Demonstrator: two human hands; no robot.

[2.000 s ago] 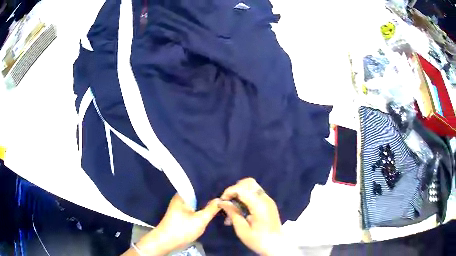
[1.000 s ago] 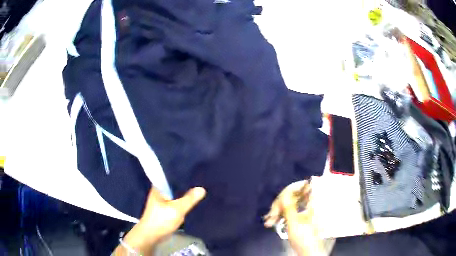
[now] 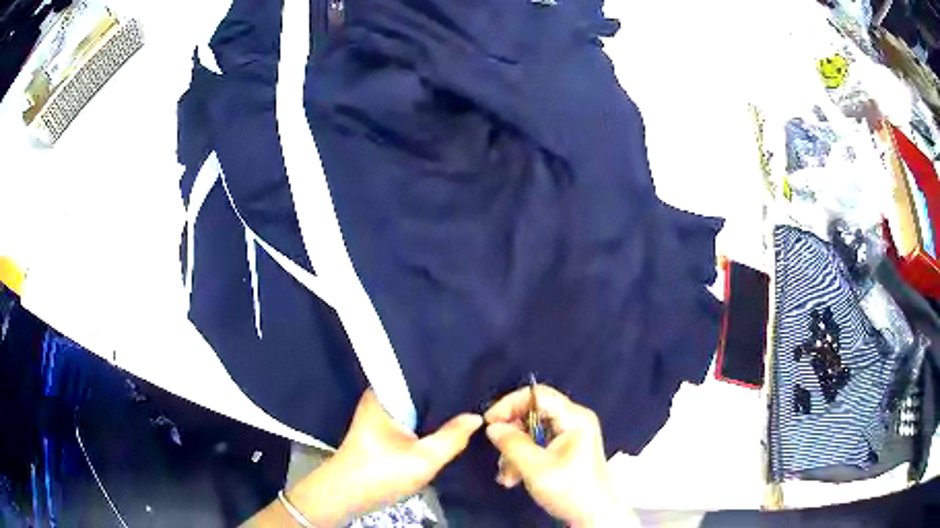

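Note:
A navy garment (image 3: pixel 495 248) with white trim (image 3: pixel 322 217) lies spread in front of me. My left hand (image 3: pixel 397 459) grips its near edge at the end of the white trim, thumb pointing right. My right hand (image 3: pixel 551 449) is close to the left thumb tip, with thumb and forefinger pinched at the garment's edge. A thin pointed tool (image 3: pixel 535 413) sticks up from the right-hand fingers. A tiny dark piece may be between the fingertips; it is too small to tell.
A phone (image 3: pixel 743 324) lies right of the garment. Beyond it, black pieces (image 3: pixel 823 356) sit on striped cloth (image 3: pixel 814 258), near plastic bags (image 3: pixel 825 175) and a red box (image 3: pixel 915 263). A perforated basket (image 3: pixel 93 83) stands far left.
My right hand was beside the left, moved right towards the table edge, and is now back at the left thumb, with a pointed tool showing. The camera view has shifted.

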